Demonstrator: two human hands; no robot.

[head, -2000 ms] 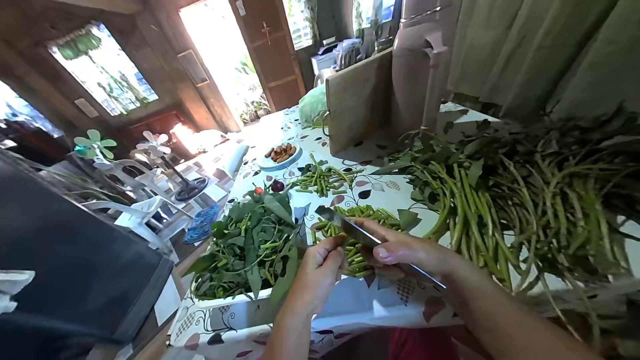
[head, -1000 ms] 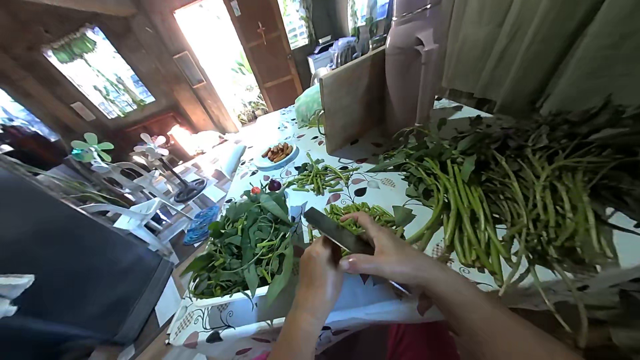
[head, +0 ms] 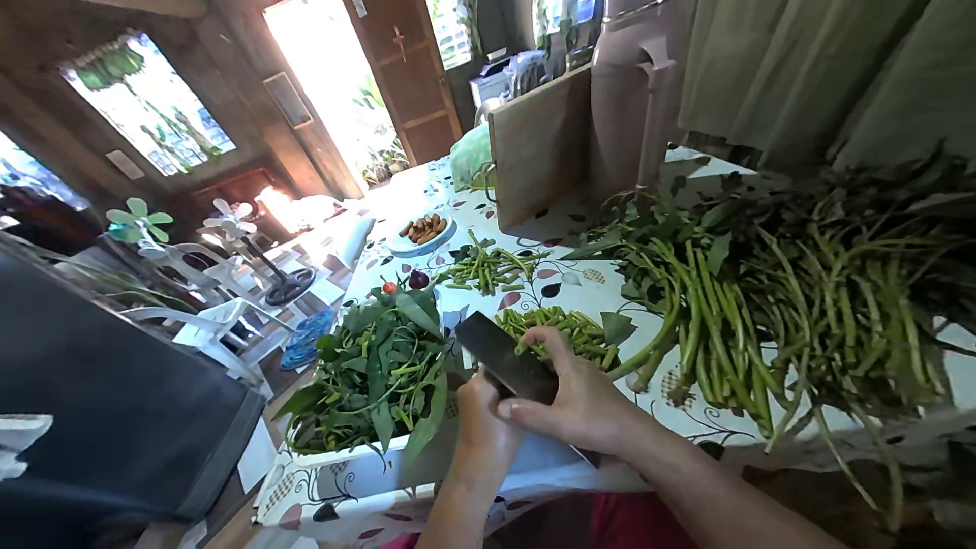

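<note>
A dark, broad knife blade [head: 499, 357] lies slantwise between my hands, its tip up and to the left. My right hand [head: 583, 400] is closed around the knife, with a finger curled over a green stem piece by the blade. Below the blade, my left hand [head: 488, 412] is closed with its fingers against the knife; whether it holds a stem is hidden. Cut green stem pieces [head: 572, 335] lie in a pile just behind the hands. Left of them, leafy greens [head: 381, 366] fill a white tray [head: 358, 455]. Long leafy stems [head: 709, 328] are heaped to the right.
A smaller heap of cut stems [head: 488, 267] lies farther back, near a plate [head: 438, 242] of brown food. A red and a purple vegetable [head: 418, 280] sit behind the tray. A wooden board [head: 541, 152] stands upright on the patterned tablecloth [head: 587, 278]. Left are white chairs [head: 221, 328] and a fan.
Two seconds ago the knife was raised higher over the cut pieces; its blade is now lower and tilted more steeply. My left hand has turned and sits closed beneath it.
</note>
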